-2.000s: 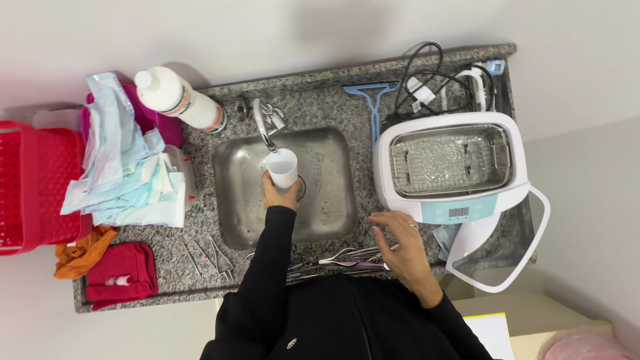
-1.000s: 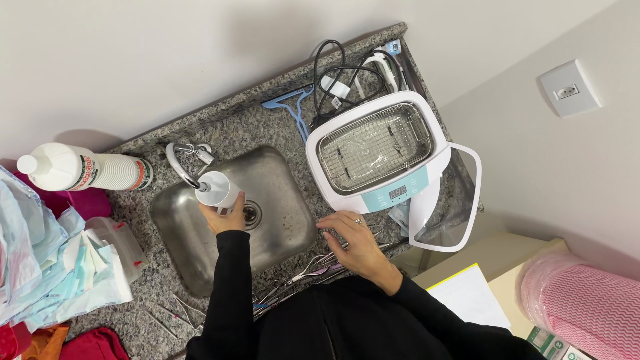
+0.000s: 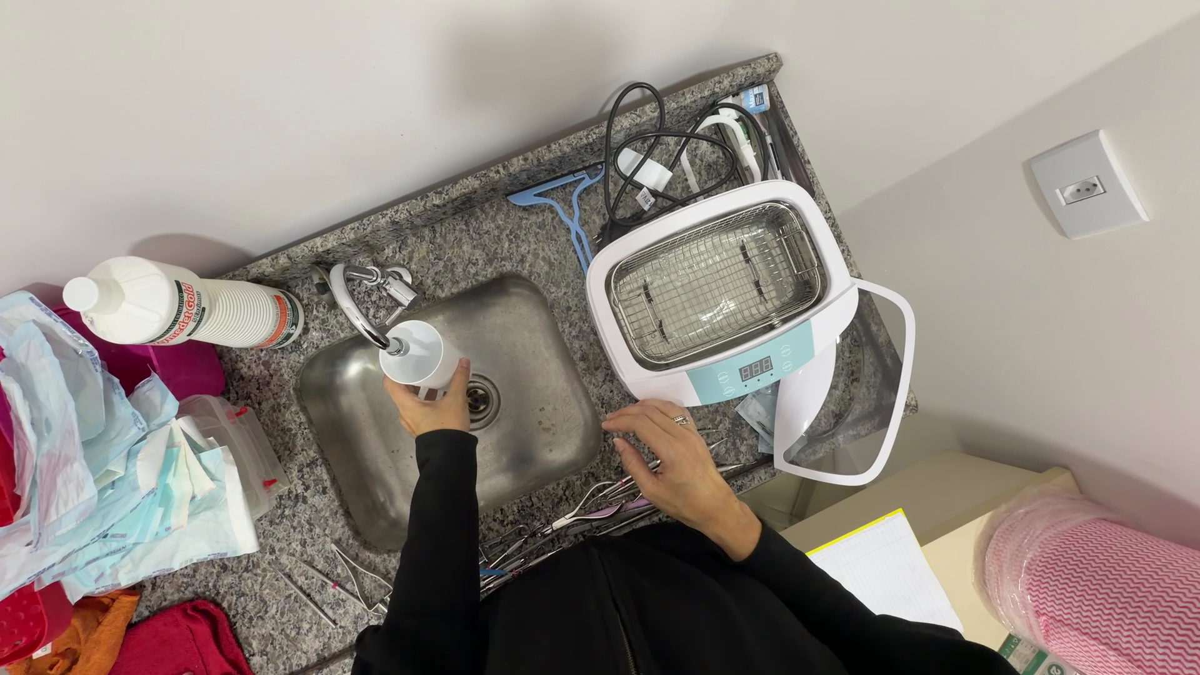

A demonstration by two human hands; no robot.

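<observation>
My left hand (image 3: pixel 436 401) grips a white plastic cup (image 3: pixel 413 353) under the spout of a chrome faucet (image 3: pixel 361 305), over the stainless steel sink (image 3: pixel 534 375). Whether water runs into the cup cannot be told. My right hand (image 3: pixel 677 459) has its fingers apart and holds nothing. It hovers by the front corner of a white ultrasonic cleaner (image 3: pixel 647 375), whose lid (image 3: pixel 891 394) stands open. A wire basket (image 3: pixel 717 281) sits in the cleaner's tank. Metal hand instruments (image 3: pixel 600 506) lie along the counter's front edge, partly hidden by my body and right hand.
A large white bottle (image 3: pixel 178 305) lies in view left of the faucet, above sterilization pouches (image 3: pixel 103 459) and a clear plastic box (image 3: pixel 234 450). A blue squeegee (image 3: pixel 562 206) and black cable (image 3: pixel 656 141) are behind the cleaner. A pink patterned roll (image 3: pixel 1106 572) is at lower right.
The view has swung to the right, bringing the wall socket and pink roll into sight. My left hand still holds the cup beneath the faucet; my right hand remains near the cleaner.
</observation>
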